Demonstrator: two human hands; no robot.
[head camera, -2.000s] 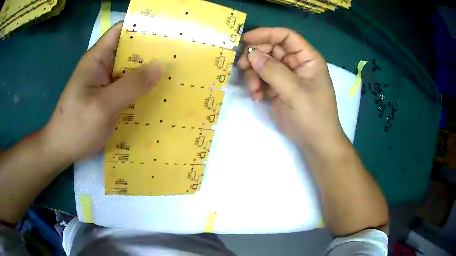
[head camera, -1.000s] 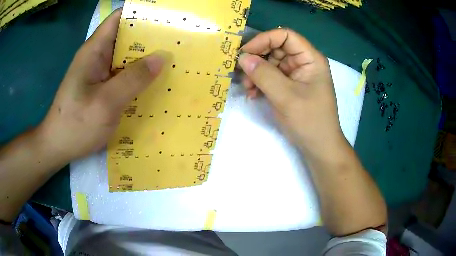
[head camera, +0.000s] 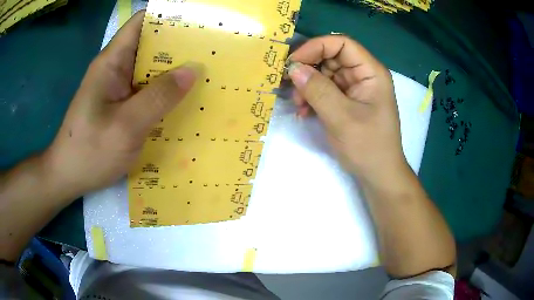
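A yellow PCB panel with black printed symbols and small holes is held tilted above the white foam pad. My left hand grips its left side, thumb on top and fingers underneath. My right hand is at the panel's notched right edge, near the upper part. Its thumb and index finger pinch a small edge component, mostly hidden by the fingertips. The component is at the panel's edge; I cannot tell if it is seated. The panel's top end is cut off by the picture's edge.
The foam pad lies on a green mat, with masking tape on its edges. Loose black components are scattered right of the pad. Stacked yellow panels show at the top left, and more panels at the top right.
The panel has shifted slightly up and to the right. The small component, which was held away from the panel, is now at its edge between my right fingertips.
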